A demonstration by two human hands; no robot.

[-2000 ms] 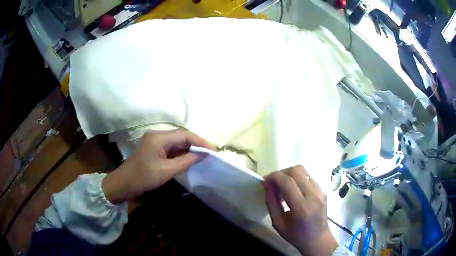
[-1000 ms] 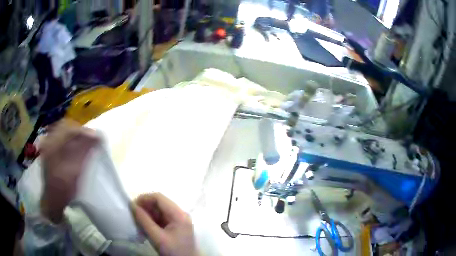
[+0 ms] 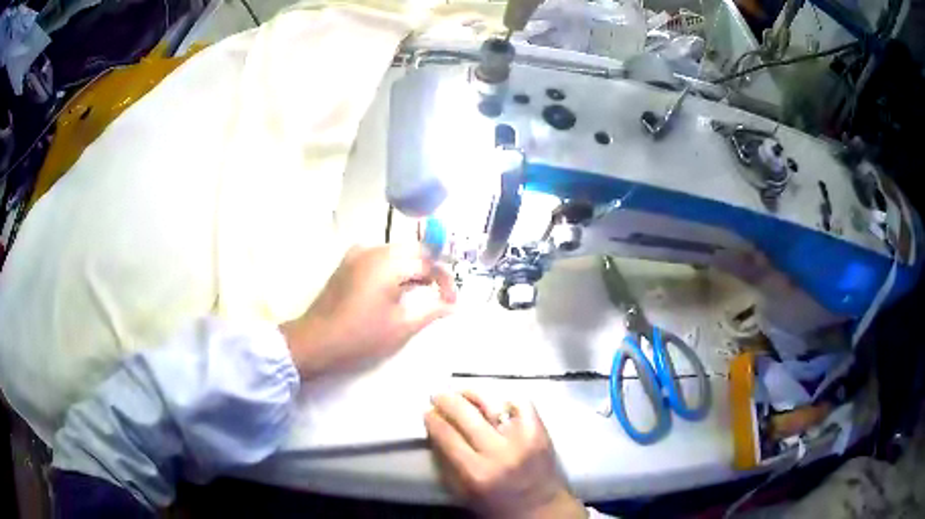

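The large cream-white panel (image 3: pixel 172 193) lies to the left of the machine and hangs towards my lap. My left hand (image 3: pixel 380 304) is at the needle area, fingertips bent together just left of the presser foot (image 3: pixel 519 272). Glare hides whether cloth is between them. My right hand (image 3: pixel 497 451) lies near the table's front edge with curled fingers; whether it grips cloth cannot be told. The small whiter piece cannot be made out against the bright bed. The machine head (image 3: pixel 609 132) has a blue stripe and a glowing lamp (image 3: pixel 421 142).
Blue-handled scissors (image 3: pixel 659 385) lie right of the needle, blades pointing away. A small box with an orange-yellow edge (image 3: pixel 745 411) holds scraps at the right. A yellow-orange sheet (image 3: pixel 112 101) lies at the far left. White tangled scraps are behind the machine.
The view has turned to the machine. Both hands have moved from the lifted white piece over the panels to the machine bed, the left beside the needle, the right near the front edge.
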